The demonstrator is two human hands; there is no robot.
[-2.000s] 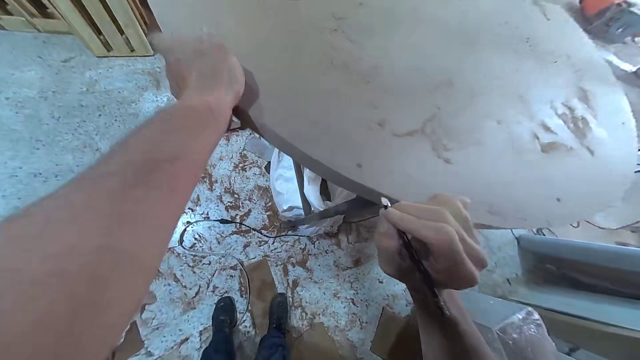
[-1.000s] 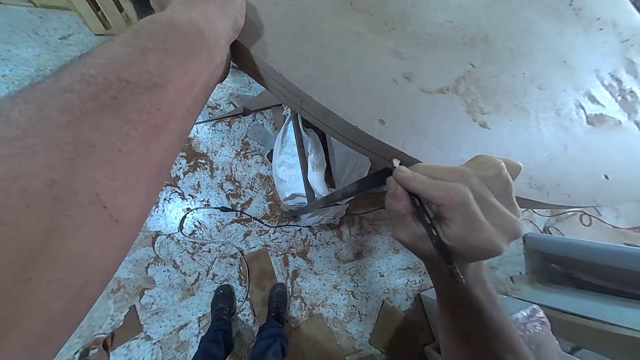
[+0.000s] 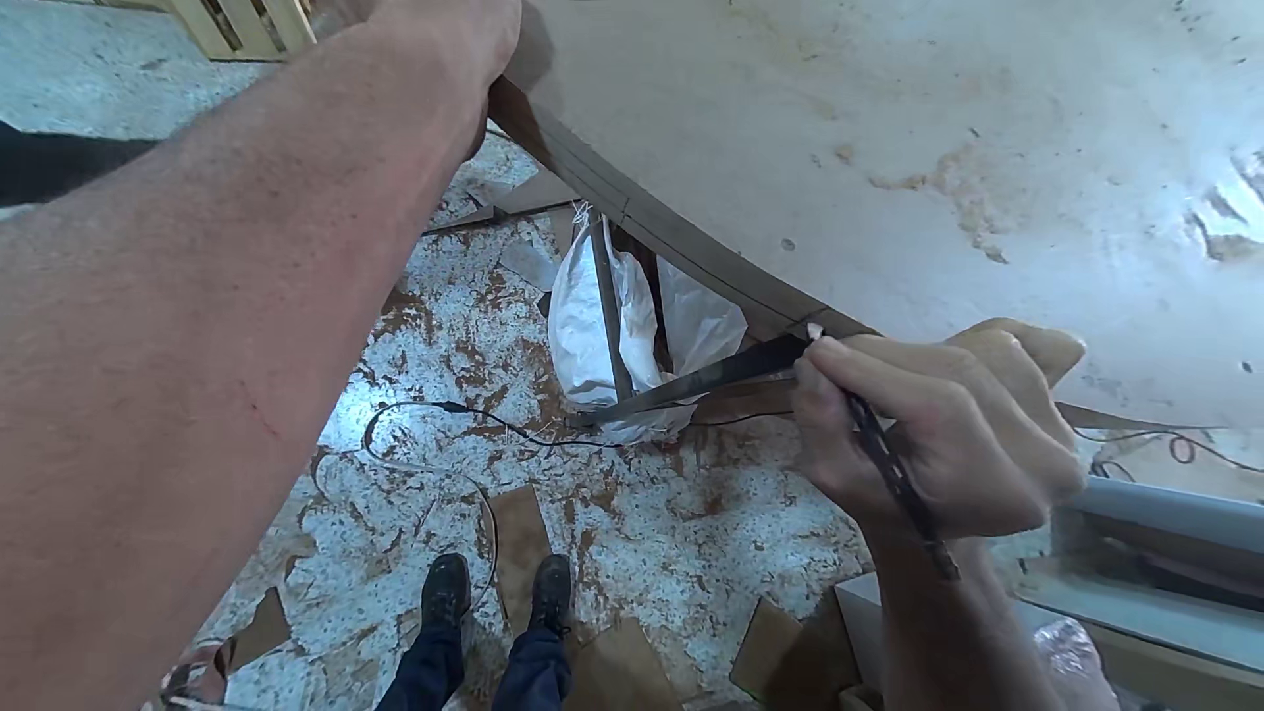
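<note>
A large curved panel (image 3: pixel 889 168), pale with brown stains, fills the upper right. Along its curved edge strip (image 3: pixel 681 232) runs a dark pencil-like line with short cross marks. My right hand (image 3: pixel 948 425) grips a dark patterned marking tool (image 3: pixel 894 479), perhaps a pencil; its pale tip touches or nearly touches the strip beside a cross mark. At the panel's upper left edge is my left hand (image 3: pixel 484 49), mostly cut off by the frame and hidden behind the forearm; its fingers seem to curl around the edge.
Below the panel, a white plastic sack (image 3: pixel 592 326) lies by dark metal bars (image 3: pixel 691 380). A cable (image 3: pixel 494 420) loops over the stained floor near cardboard pieces (image 3: pixel 518 543) and my shoes. A slatted wooden crate (image 3: pixel 247 30) stands upper left, a long box (image 3: pixel 1175 504) lower right.
The view has shifted closer to the panel's edge, and more of its line and marks shows. My right hand still holds the marking tool at the edge; my left remains at the panel's upper left.
</note>
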